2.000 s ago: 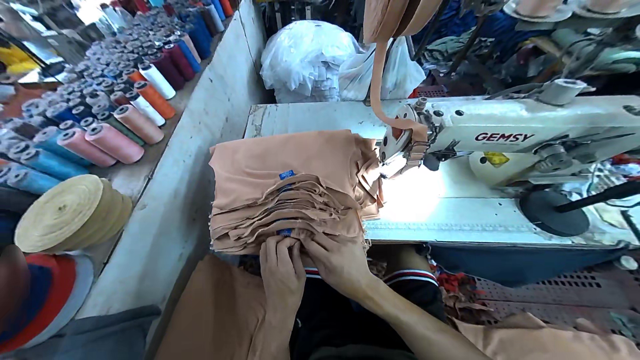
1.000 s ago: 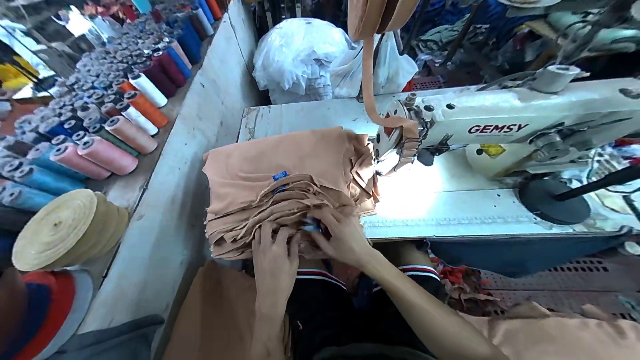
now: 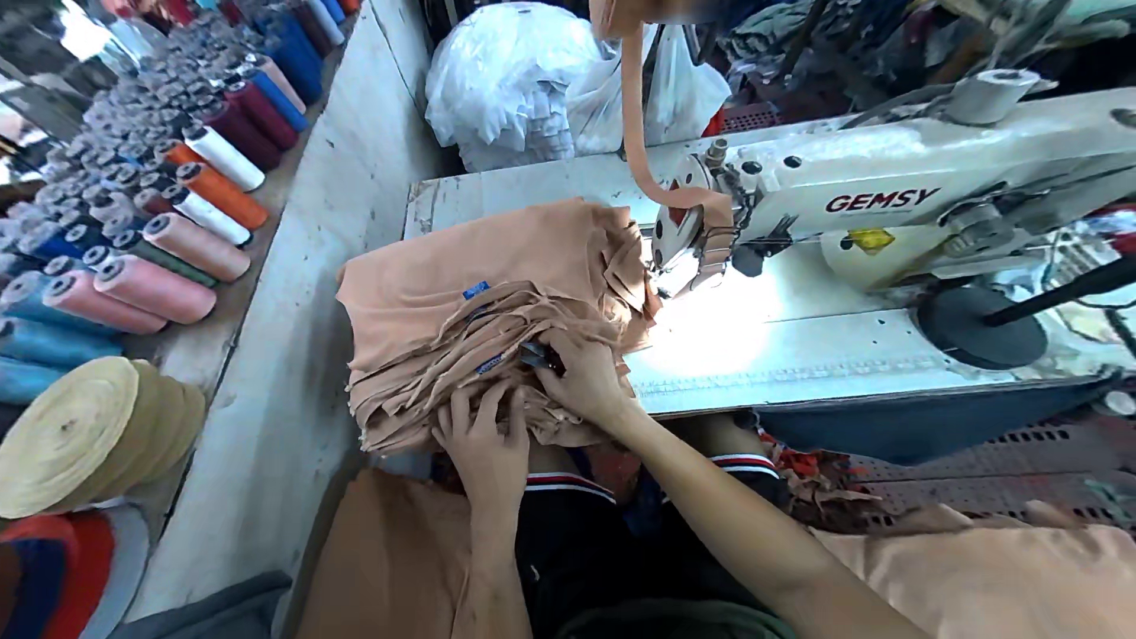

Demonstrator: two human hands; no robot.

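A stack of tan fabric pieces [image 3: 479, 248] lies on the sewing table, its near edges bunched in layers. Small blue labels [image 3: 477, 290] show among the folds. My left hand [image 3: 484, 426] rests on the near edge of the layers, fingers spread and pressing into the cloth. At the right part of the bunch, my right hand [image 3: 581, 377] has its fingers around a small dark tool with metal blades [image 3: 535, 355], perhaps thread snips, partly hidden by the hand. Just right of the stack stands the head of a Gemsy sewing machine [image 3: 879, 195], with a tan strip [image 3: 635, 115] running down into it.
A painted board wall [image 3: 293, 266] borders the table on the left, with many thread cones [image 3: 155, 288] and rolls of cream tape [image 3: 89, 435] beyond. White plastic bags [image 3: 515, 71] stand behind the table. More tan cloth [image 3: 390, 559] hangs at the lower left; another piece [image 3: 1003, 568] lies lower right.
My left hand has shifted left along the bunched edges, away from my right hand. The dark tool shows more clearly at my right fingers than two seconds ago.
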